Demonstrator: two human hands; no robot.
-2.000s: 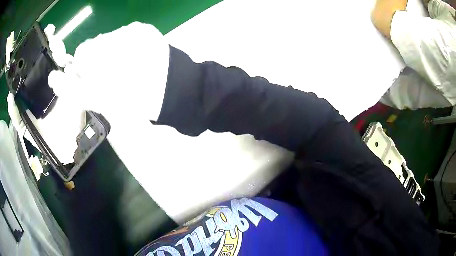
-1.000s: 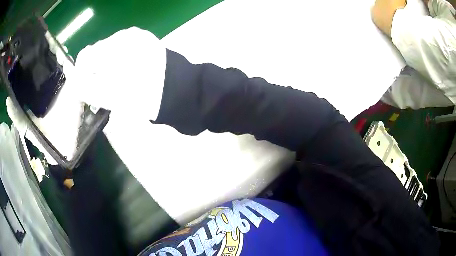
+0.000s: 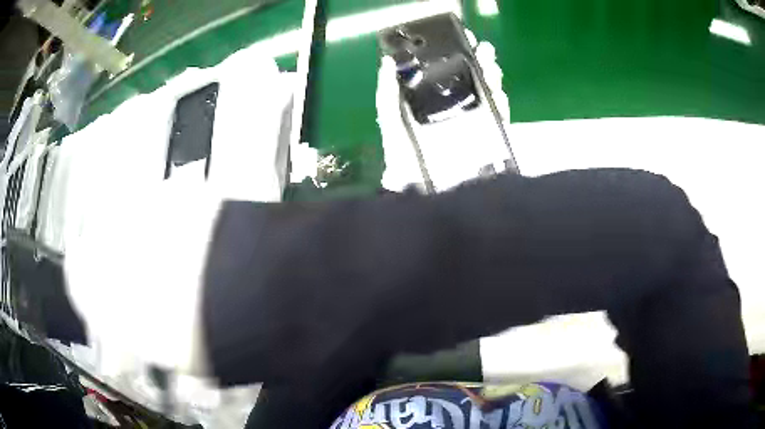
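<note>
A phone frame (image 3: 440, 88), dark at its far end and open with white showing through below, is in my gloved left hand (image 3: 444, 151). White fingers show along both long sides. My left wrist is hidden behind my right arm. My right arm in its black sleeve crosses the picture to the left. My gloved right hand (image 3: 138, 310) is at the left, blurred and merging with the white cloth (image 3: 243, 142). Its fingers and any hold cannot be made out. A second phone frame (image 3: 193, 126) lies on that cloth.
A narrow white divider bar (image 3: 309, 75) with crumpled clear tape (image 3: 323, 166) stands between the cloth and the green surface (image 3: 587, 67). A white mat (image 3: 654, 147) is at the right. A dark block (image 3: 46, 289) is by my right hand. A clear plastic bag (image 3: 71, 88) is at the far left.
The view has swung left, bringing the cloth and second frame into sight. My right hand has moved off the held frame and away to the left. The held frame stays in my left hand.
</note>
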